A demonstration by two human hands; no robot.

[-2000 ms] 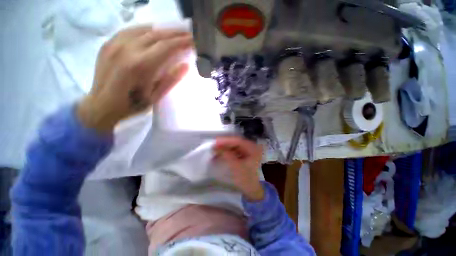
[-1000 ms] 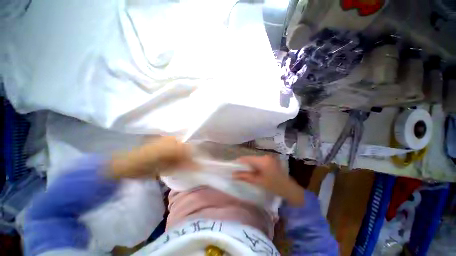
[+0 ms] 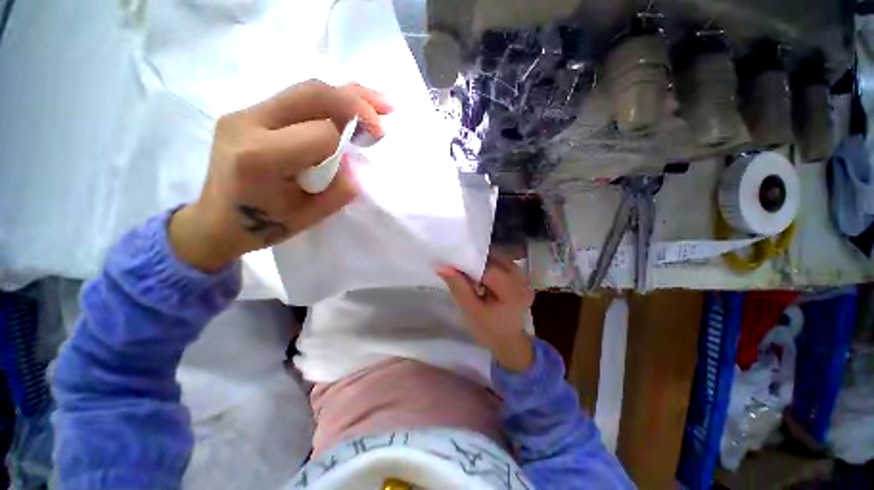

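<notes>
White knit cloth (image 3: 383,239) lies over the table left of the overlock machine (image 3: 565,105) and hangs over the front edge. Its right edge is close to the needle area (image 3: 465,134), which is partly hidden by glare. My left hand (image 3: 278,167) is above the cloth with a folded white edge pinched between its fingers. My right hand (image 3: 494,301) holds the cloth's lower right corner at the table's front edge, below the machine.
Grey metal snips (image 3: 628,234) and a white tape roll (image 3: 759,193) lie on the table right of the machine, with a tape tail between them. A blue crate (image 3: 714,383) and plastic bags are below. A white heap (image 3: 240,392) is at lower left.
My hands have risen from my lap to the cloth by the machine. The cloth's edge now stands spread between them. The view has shifted, so the machine appears further left.
</notes>
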